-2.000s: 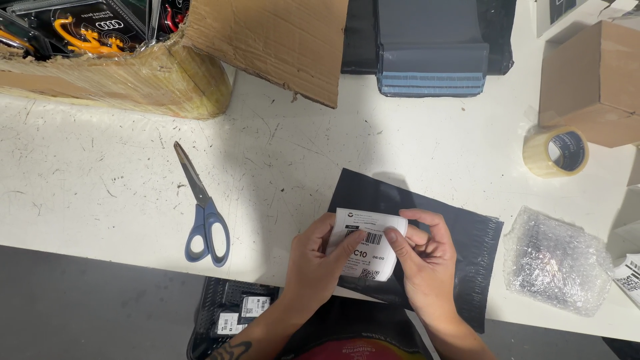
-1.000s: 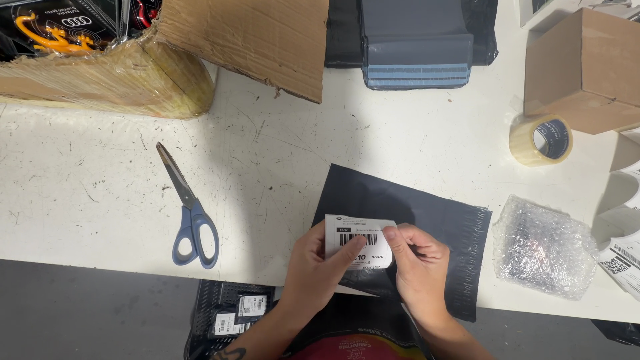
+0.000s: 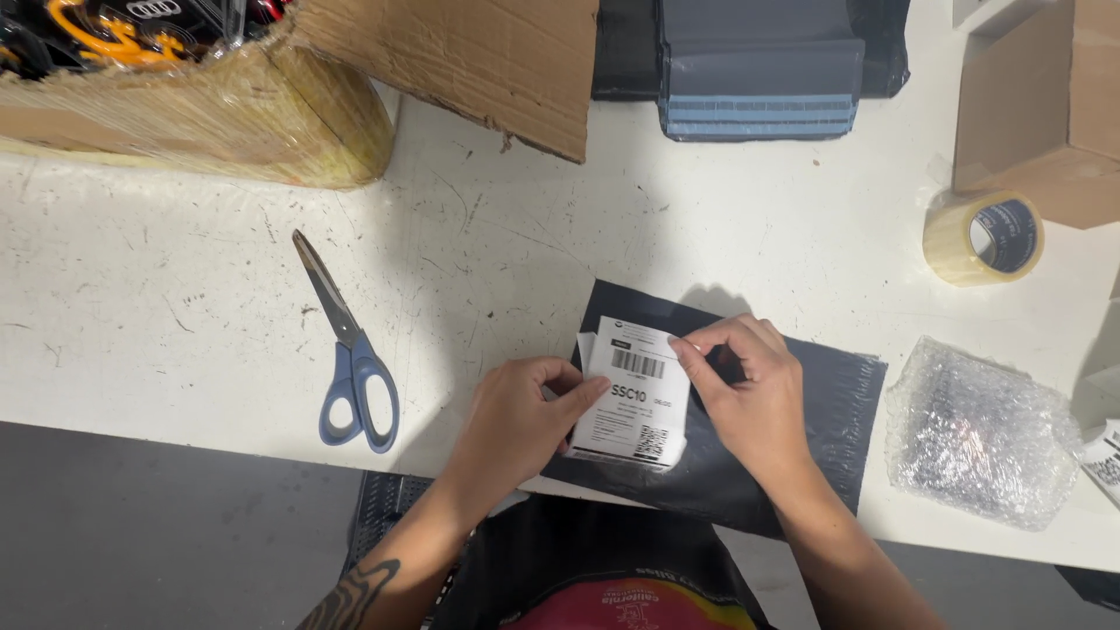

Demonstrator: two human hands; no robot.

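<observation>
A printed white adhesive label [image 3: 632, 394] with a barcode lies over a dark plastic mailer bag [image 3: 814, 411] at the table's front edge. My left hand [image 3: 525, 416] pinches the label's left edge between thumb and fingers. With thumb and forefinger my right hand [image 3: 748, 389] grips the label's upper right corner. Behind the label's left side a strip of white paper sticks out. Right of the mailer sits a bubble-wrapped item [image 3: 980, 433]. Scissors with blue handles [image 3: 357, 376] rest to the left, apart from my hands.
An open cardboard box [image 3: 201, 122] holding packaged goods stands at the back left, its flap over the table. Stacked grey mailer bags [image 3: 757, 70] lie at the back. A clear tape roll [image 3: 984, 238] and another cardboard box [image 3: 1032, 114] are at the right.
The label was bent between both hands and now lies flatter over the mailer, showing more of its print. My right hand has moved to its upper corner, and my hands are farther apart.
</observation>
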